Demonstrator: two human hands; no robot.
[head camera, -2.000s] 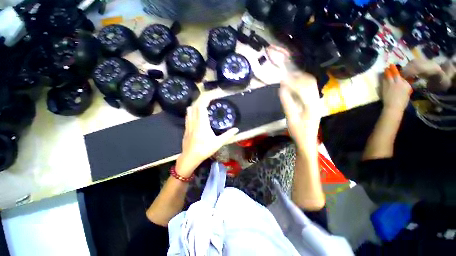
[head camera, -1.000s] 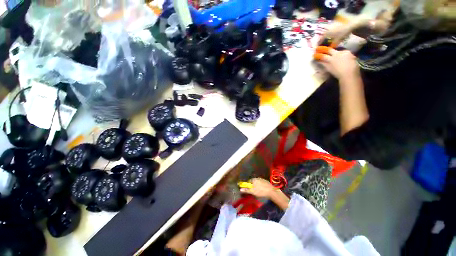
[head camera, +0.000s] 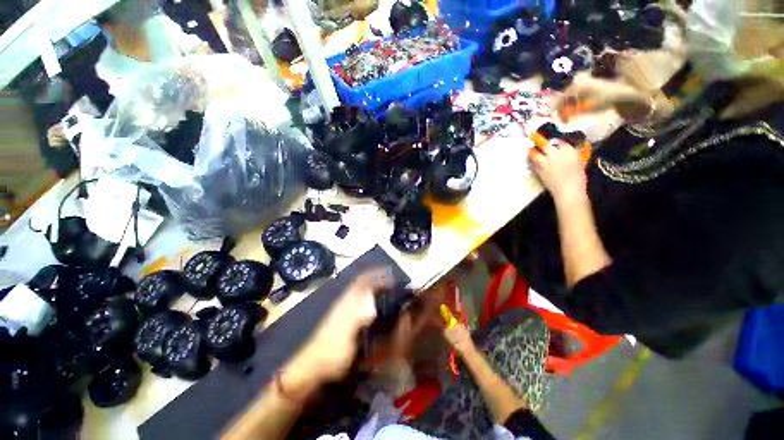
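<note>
My left hand (head camera: 339, 325), blurred and with a red bracelet at the wrist, is over the right part of the dark mat (head camera: 271, 348). Its fingers are closed on a black housing (head camera: 392, 302) at the bench edge; blur hides the face of the housing and the exact grip. My right hand (head camera: 462, 339) is below the bench edge, over my lap. It holds a thin yellow-handled tool (head camera: 448, 315), whose tip I cannot make out. Several camera housings with rings of pale dots (head camera: 244, 280) stand behind the mat.
Small black fittings (head camera: 325, 210) lie behind the mat. A heap of black housings (head camera: 395, 150), a clear plastic bag (head camera: 215, 150) and a blue parts bin (head camera: 404, 79) are farther back. Another worker's hand (head camera: 561, 165) is at the right. A red stool (head camera: 572, 335) is below the bench.
My left hand has risen from below the bench edge to over the mat, with a black housing. My right hand still holds the yellow-handled tool, slightly lower. The view has shifted, showing more of the bench's far side.
</note>
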